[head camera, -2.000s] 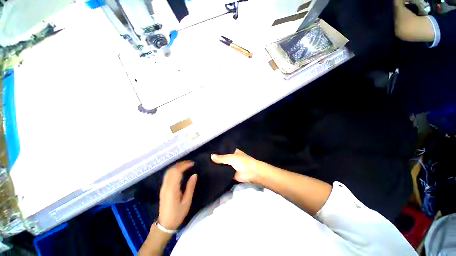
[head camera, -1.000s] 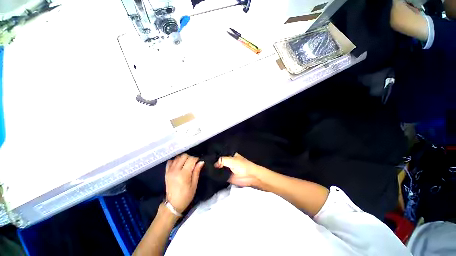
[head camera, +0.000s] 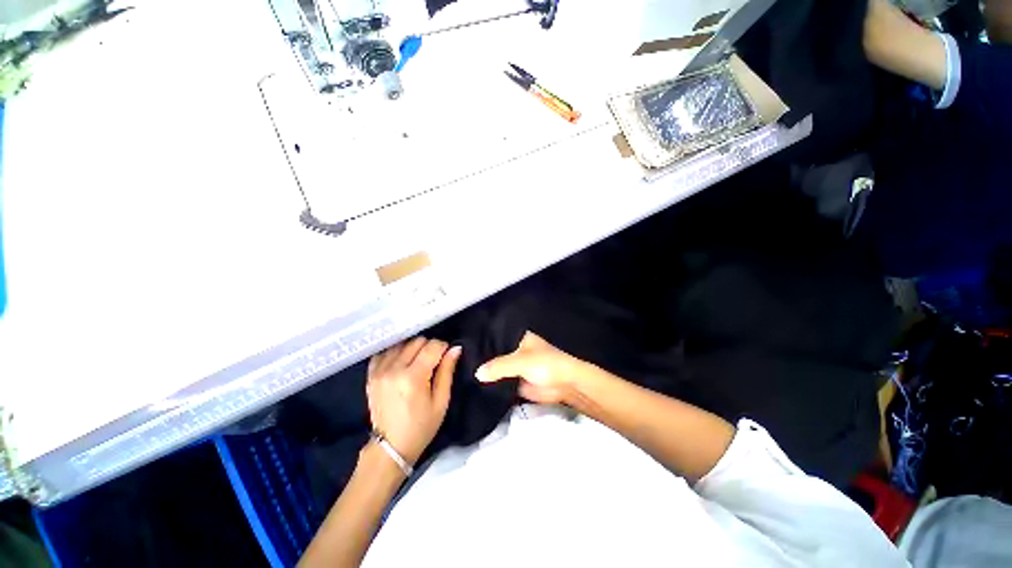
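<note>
Black cloth lies over my lap and hangs along the front edge of the table. My left hand is on the cloth just below the table edge, its fingers curled into it. My right hand holds the cloth a little to the right, thumb on top pointing left and the other fingers hidden under the fabric. A short gap of cloth lies between the two hands.
The white table bears the sewing machine's foot area, an orange tool with a dark tip and a dark slab in a tray. A blue crate is below. Another person's arm is at upper right.
Since the first frame my left hand has closed onto the cloth. Over the last second my right hand's thumb has straightened slightly. The view has shifted a little.
</note>
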